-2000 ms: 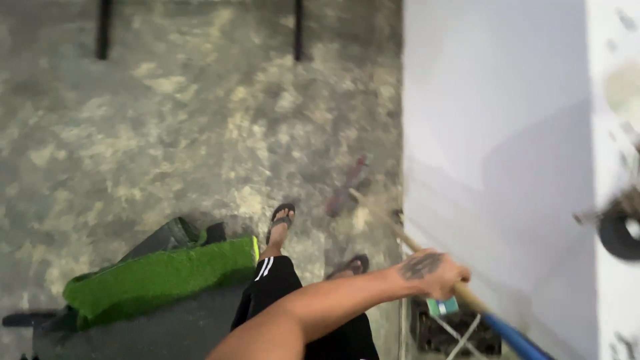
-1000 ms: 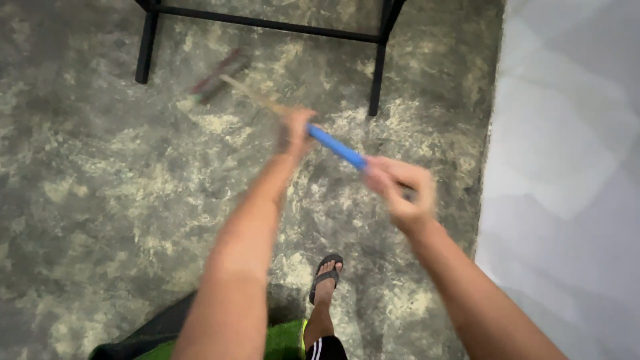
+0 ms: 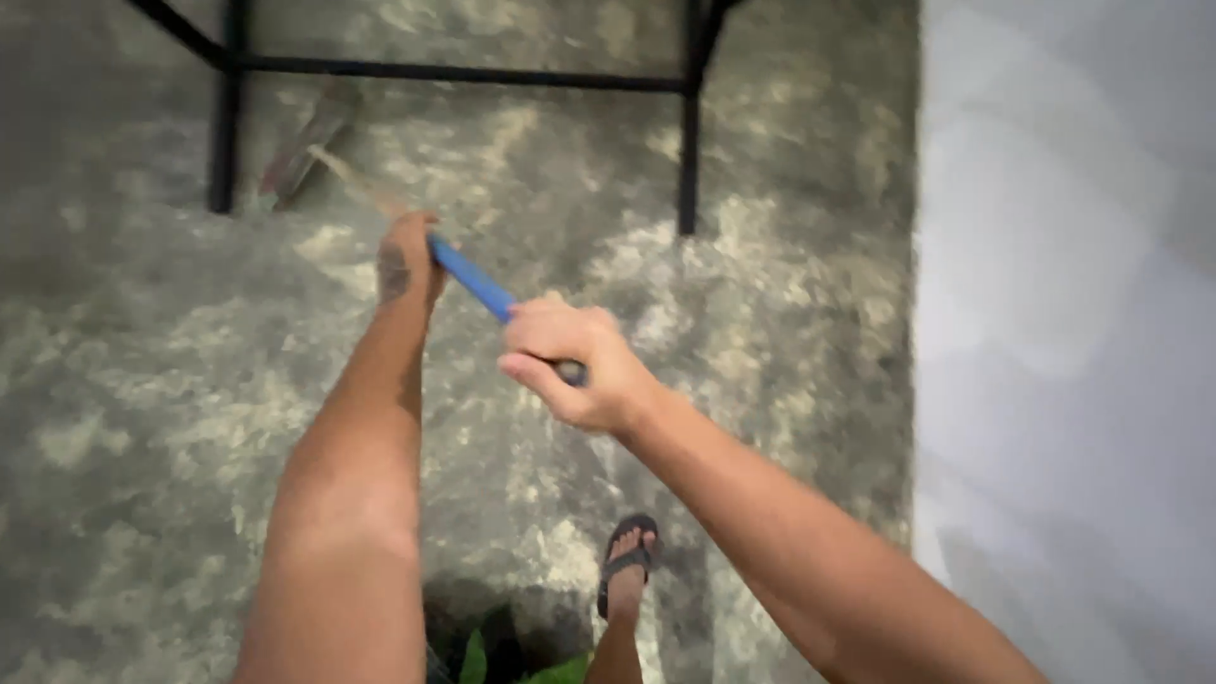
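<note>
A long-handled broom or brush has a blue and wooden handle [image 3: 472,278] that slants down and right from its head. My left hand [image 3: 410,256] is closed around the handle at about mid-length in view. Nearer to me, my right hand [image 3: 570,361] grips the handle's dark end. The blurred, dark reddish head [image 3: 309,150] rests at the floor on the upper left, just right of a black metal leg. Its bristles cannot be made out.
A black metal frame [image 3: 465,72] with two legs spans the top. A pale wall [image 3: 1054,285] runs down the right side. My sandalled foot [image 3: 627,565] stands on the mottled floor [image 3: 532,456], near something green [image 3: 560,670] at the bottom edge.
Two seconds ago the broom head was near my feet by the wall; it is now by the left frame leg. Both hands now show on the handle. The view has shifted.
</note>
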